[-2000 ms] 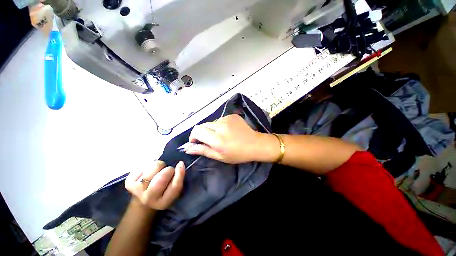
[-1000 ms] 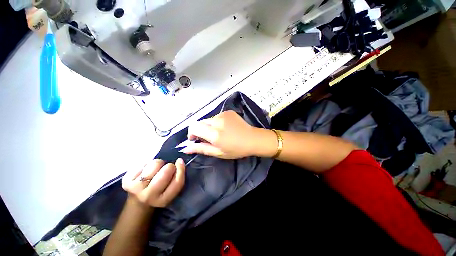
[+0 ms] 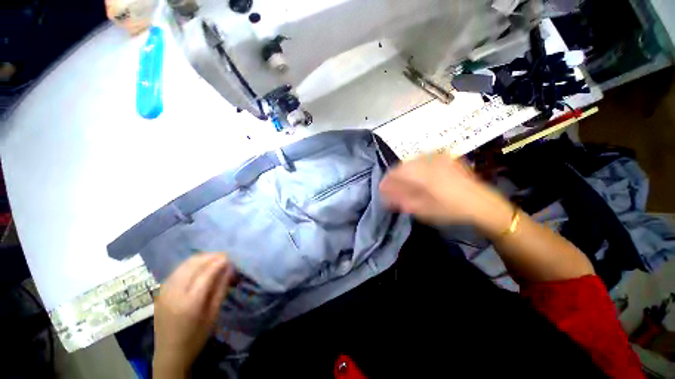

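Note:
Grey trousers (image 3: pixel 252 226) lie outer side up across the table's front edge and the lap. Their waistband (image 3: pixel 203 194) runs along the top with narrow belt loops (image 3: pixel 283 158). A welt pocket slit (image 3: pixel 342 185) shows at the right. My left hand (image 3: pixel 191 296) is blurred at the cloth's lower left edge. My right hand (image 3: pixel 433 189) is blurred at the cloth's right edge. It is unclear whether either hand grips the cloth. The presser foot area (image 3: pixel 287 111) of the machine is just behind the waistband.
The off-white machine head (image 3: pixel 348 29) spans the back. Metal snips (image 3: pixel 429 85) lie on its bed. A light-blue handled tool (image 3: pixel 150 72) lies at the left. Black strips (image 3: pixel 536 80) are heaped at the right. Grey and black garments (image 3: pixel 607 200) hang below the right table edge.
The trousers are turned over and spread out, showing the outer side. My hands have moved apart from the dark inner waistband. Snips now show on the machine bed. The view has shifted.

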